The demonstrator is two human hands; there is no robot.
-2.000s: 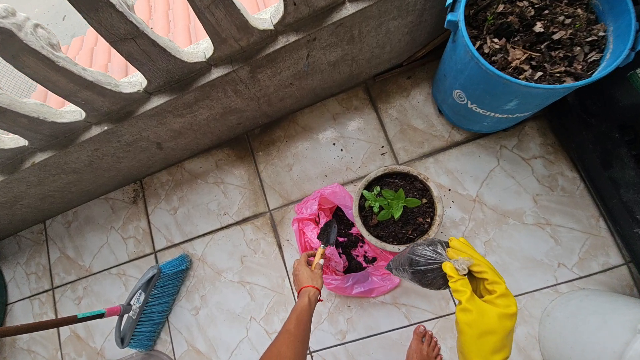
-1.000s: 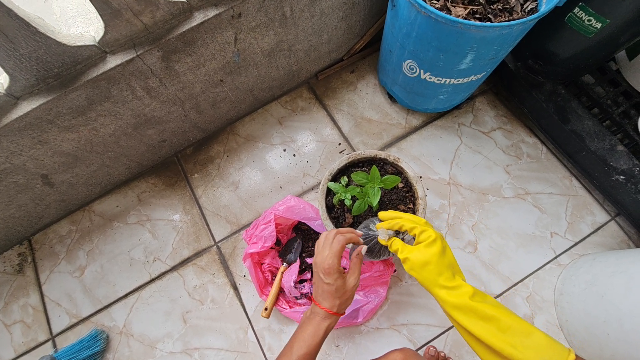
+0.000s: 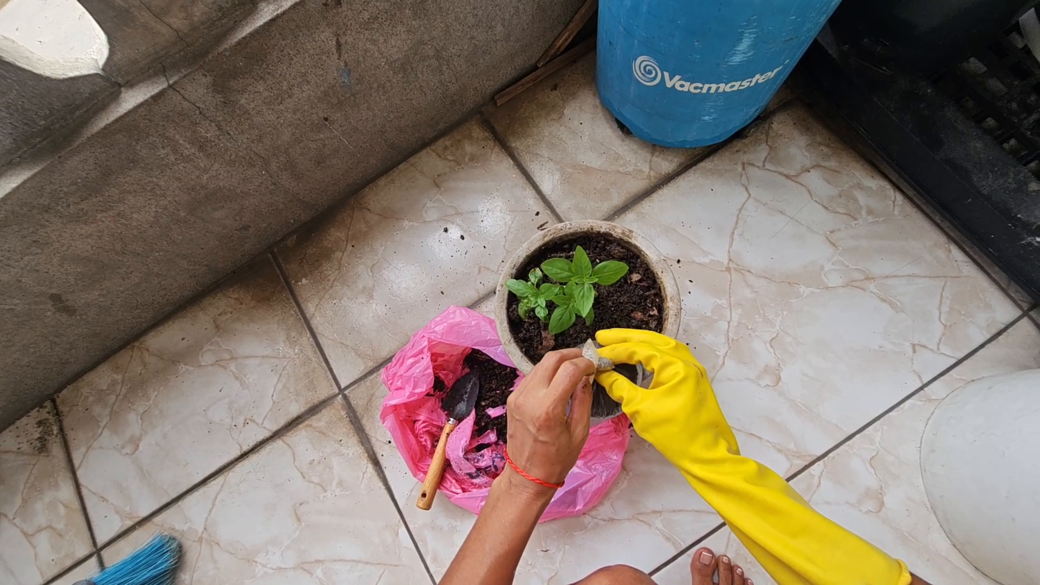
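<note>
My bare left hand (image 3: 550, 410), a red cord at its wrist, pinches the twisted neck of a small clear plastic bag (image 3: 605, 400) with dark contents. My right hand (image 3: 662, 382), in a long yellow rubber glove, grips the same neck from the other side. The bag is partly hidden behind both hands, at the near rim of a round pot (image 3: 668, 301). Dark soil and a green leafy plant (image 3: 578, 284) fill the pot. Beside it lies an open pink plastic bag (image 3: 406, 390) of soil, with a wooden-handled hand trowel (image 3: 439, 463) resting on it.
A blue Vacmaster bucket (image 3: 691, 73) stands beyond the pot near a concrete wall (image 3: 244, 162). Black crates or containers (image 3: 918, 154) line the right. A white rounded container (image 3: 991, 471) is at the right edge, blue broom bristles (image 3: 142, 561) at lower left. Soil crumbs dot the tiles.
My left hand has left the trowel, which lies on the pink bag, and has come over to the small bag's neck. The small bag was at my gloved hand throughout. The view has shifted closer.
</note>
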